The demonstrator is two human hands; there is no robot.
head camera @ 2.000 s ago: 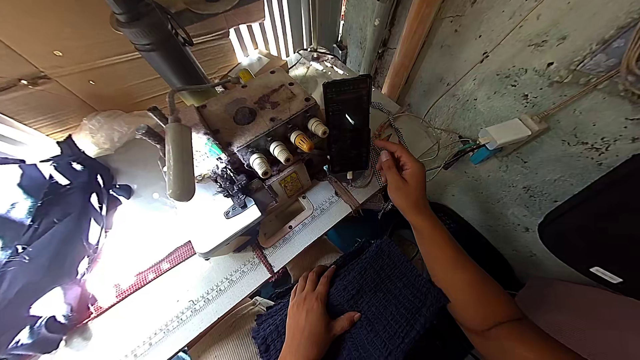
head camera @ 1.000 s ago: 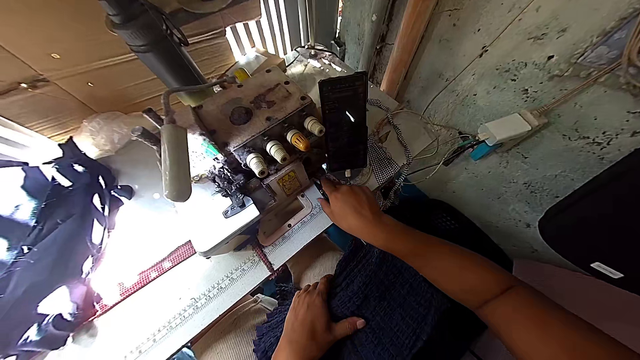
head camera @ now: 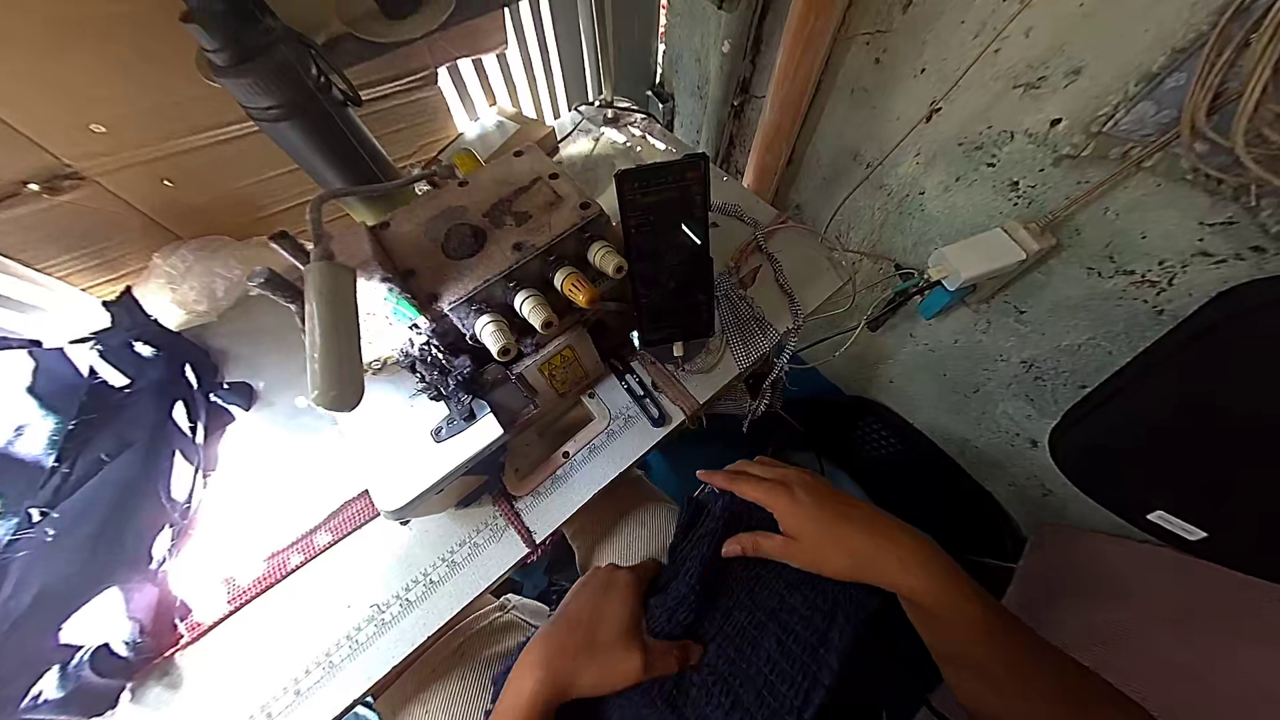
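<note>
A bunched dark blue knitted fabric (head camera: pixel 770 630) lies across my lap. My left hand (head camera: pixel 600 635) presses on its left part, fingers curled into a fold and thumb over it. My right hand (head camera: pixel 810 525) rests on the fabric's upper edge, fingers forward, thumb spread apart. Beyond the hands stands an overlock sewing machine (head camera: pixel 490 225) with several tension dials. A pair of dark thread snips (head camera: pixel 637 393) lies on the table by the machine's base. A dark-screened phone (head camera: pixel 665 250) stands upright against the machine, a cable plugged into its lower end.
The sewing table's front edge bears a printed ruler (head camera: pixel 440 570). Dark cloth (head camera: pixel 90 500) is heaped at the left, near a red checked strip (head camera: pixel 300 550). A checked fabric strip (head camera: pixel 750 325) hangs beside the phone. A white charger (head camera: pixel 985 258) is at the wall, and a black chair back (head camera: pixel 1180 430) at right.
My right hand has moved from beside the phone, then from the table by the machine, down onto the blue fabric. The snips now lie uncovered where that hand was. My left hand stays on the fabric.
</note>
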